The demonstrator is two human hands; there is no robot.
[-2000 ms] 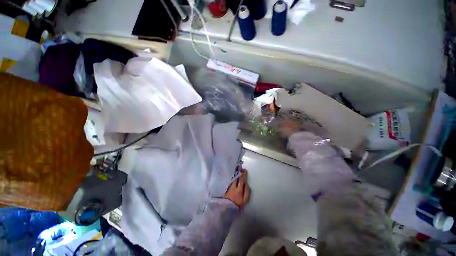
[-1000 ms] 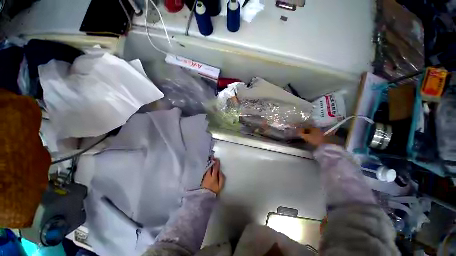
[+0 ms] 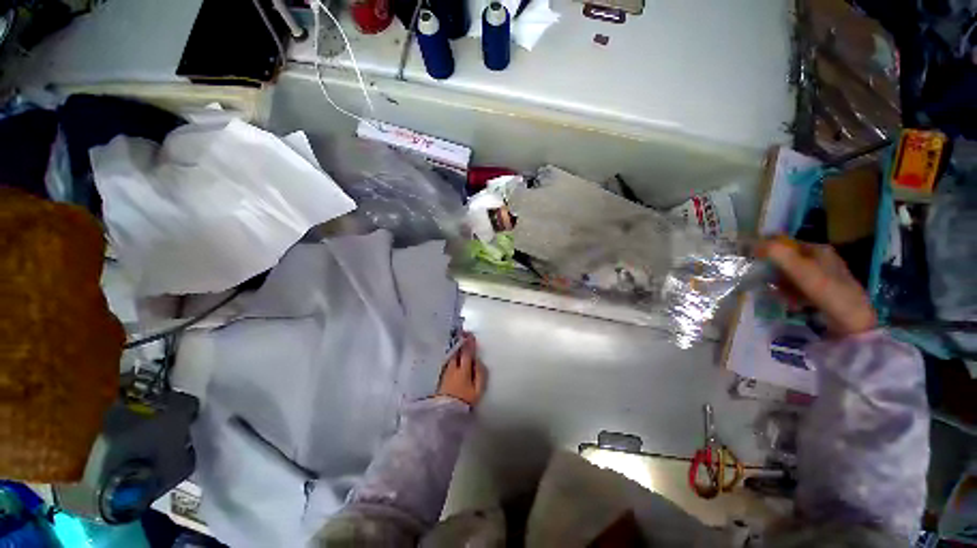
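Observation:
Grey garment panels (image 3: pixel 311 343) lie on the table at the left, with a dark slit or strip near their lower part. My left hand (image 3: pixel 461 371) rests at their right edge, fingertips on a small light piece there; whether it grips it I cannot tell. My right hand (image 3: pixel 814 280) is raised at the right, blurred, holding a clear crinkled plastic bag (image 3: pixel 707 289) that hangs from the fingers over the trough's right end. Scissors with red and yellow handles (image 3: pixel 714 467) lie on the table at the lower right.
A white cloth piece (image 3: pixel 214 203) lies behind the panels. The trough (image 3: pixel 600 161) holds a white box, crumpled bags and a grey flat piece. Blue thread cones (image 3: pixel 495 39) stand behind. An orange-brown bundle (image 3: pixel 48 343) and grey motor-like unit (image 3: pixel 139 450) are at left, an orange box (image 3: pixel 918 163) at right.
My right hand has moved right and up from the trough, lifting the clear bag. The scissors have come into view. My left hand stays at the panels' edge. The view has shifted right.

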